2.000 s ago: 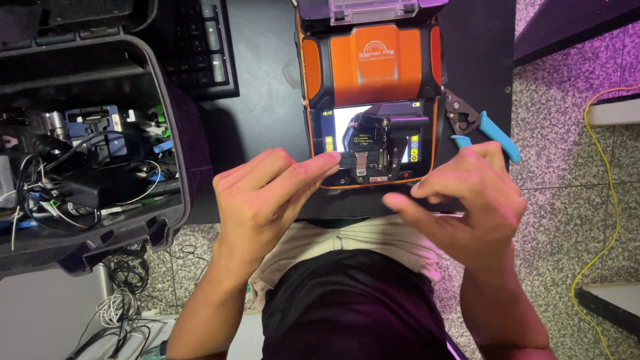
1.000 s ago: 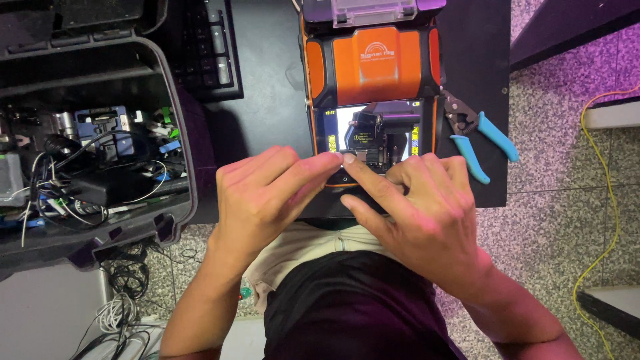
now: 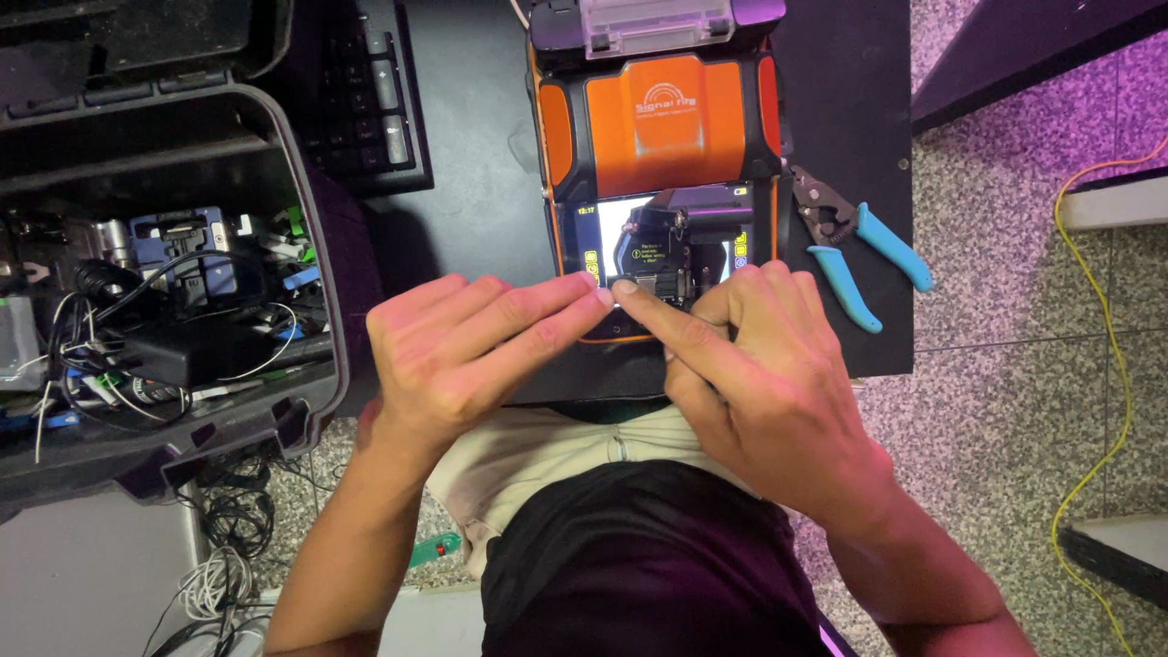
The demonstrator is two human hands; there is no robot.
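Observation:
An orange and black fusion splicer [image 3: 666,128] stands on the black table, its lit screen toward me. A small black device with a metal clamp, apparently a fiber cleaver [image 3: 659,265], lies over the screen. My left hand [image 3: 474,351] reaches in from the left, fingertips at the cleaver's lower left corner. My right hand [image 3: 762,374] comes from the right, its index fingertip close to the left fingertips and its other fingers curled. Whether either hand pinches a thin fiber cannot be made out. Fiber strippers [image 3: 844,242] with blue handles lie right of the splicer.
An open black hard case [image 3: 324,237] at the left holds cables, connectors and a blue tool [image 3: 182,246]. Behind it lies a black keyboard [image 3: 388,100]. The table's right edge borders a speckled floor, where a yellow cable [image 3: 1118,365] runs. Coiled cables [image 3: 219,584] hang at the lower left.
My right hand has moved left from beside the splicer's lower right corner, and its index fingertip has come to my left fingertips. My left hand has stayed nearly in place.

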